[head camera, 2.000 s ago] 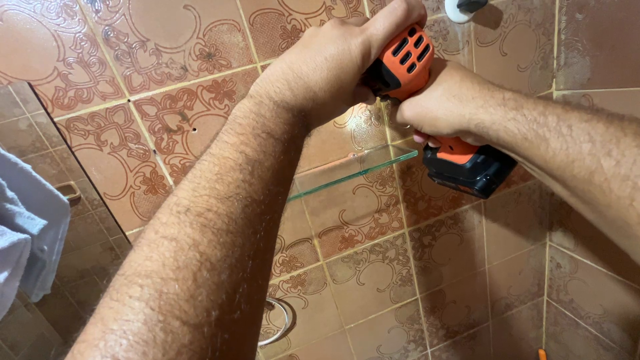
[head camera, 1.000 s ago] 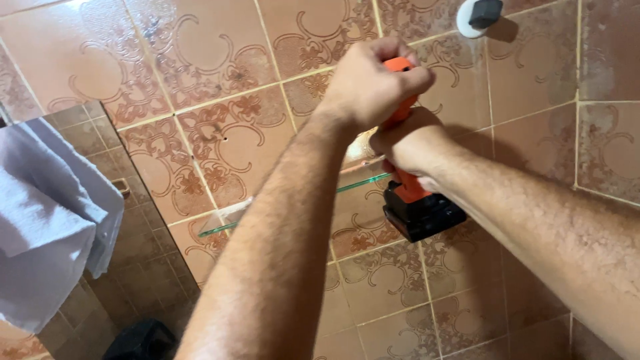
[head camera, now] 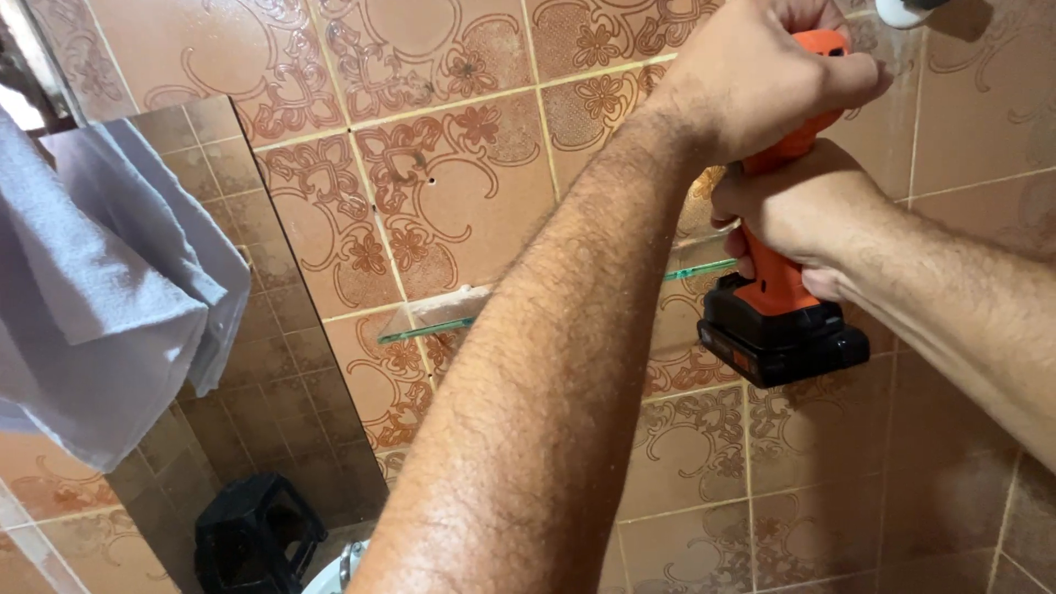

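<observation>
An orange and black cordless drill (head camera: 784,289) is upright against the tiled wall (head camera: 462,214), its black battery at the bottom. My right hand (head camera: 792,198) is closed round its grip, below the body. From the left, my left hand (head camera: 759,74) clasps the top rear of the drill's body. The drill's front end and whatever it touches are hidden behind my hands. A glass shelf (head camera: 429,322) with a green edge runs along the wall behind my left forearm, and whitish dust lies on its left part. Small dark holes show in the tiles above the shelf.
At the left a mirror (head camera: 272,330) leans in view, with a light grey-blue towel (head camera: 124,289) hanging over part of it. The mirror shows a black plastic stool (head camera: 256,528). A white round fixture (head camera: 901,11) with a dark knob is on the wall at the upper right.
The view has swung left, bringing more of the mirror and towel in. Both hands stay on the drill throughout.
</observation>
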